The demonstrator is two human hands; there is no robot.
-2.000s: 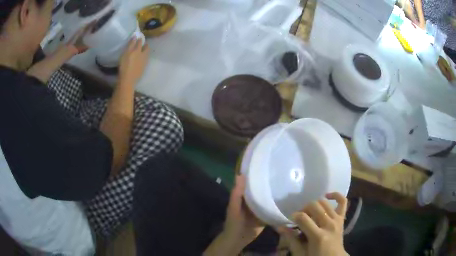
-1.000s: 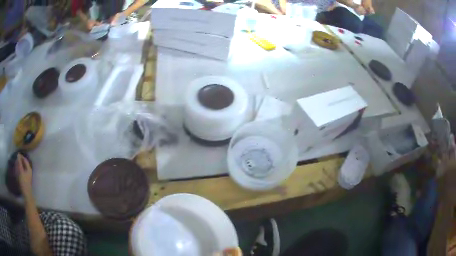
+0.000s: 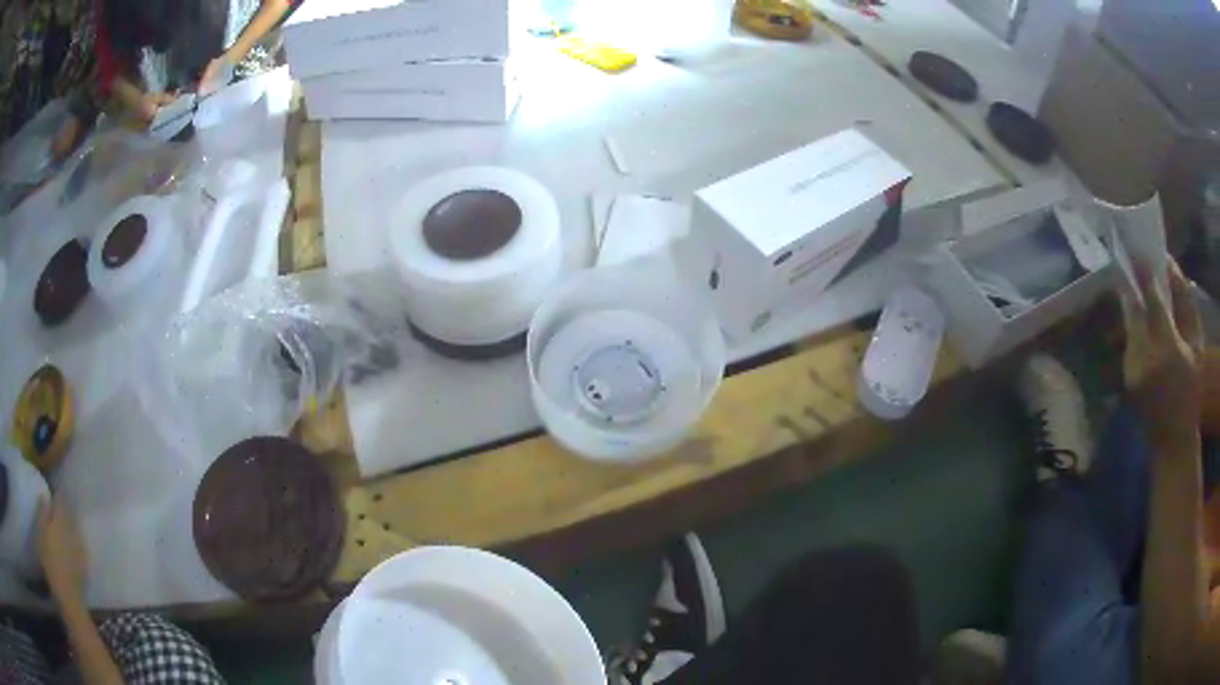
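A white drum body (image 3: 462, 622), open and hollow, is at the bottom edge of the picture, over the lap and partly cut off. My hands do not show; whether they hold it cannot be seen. A dark brown base (image 3: 269, 518) lies at the table's edge, up and left of the drum. A translucent cup with a pale round fitting (image 3: 625, 364) stands on the edge, up and right of the drum. Behind it a white drum body (image 3: 478, 274) with a dark top disc (image 3: 472, 224) stands upright.
White cartons (image 3: 400, 54) are stacked at the back. A white box (image 3: 803, 221) stands right of the cup, beside an oval white part (image 3: 900, 353) and an open carton (image 3: 1021, 286). A crumpled plastic bag (image 3: 241, 368) lies left. A neighbour's hands (image 3: 1159, 351) are at right; another's (image 3: 60, 542) at left.
The view has swung right and away from the lap. The open drum now sits lower left in the picture, and my hands, seen on it two seconds ago, are out of view.
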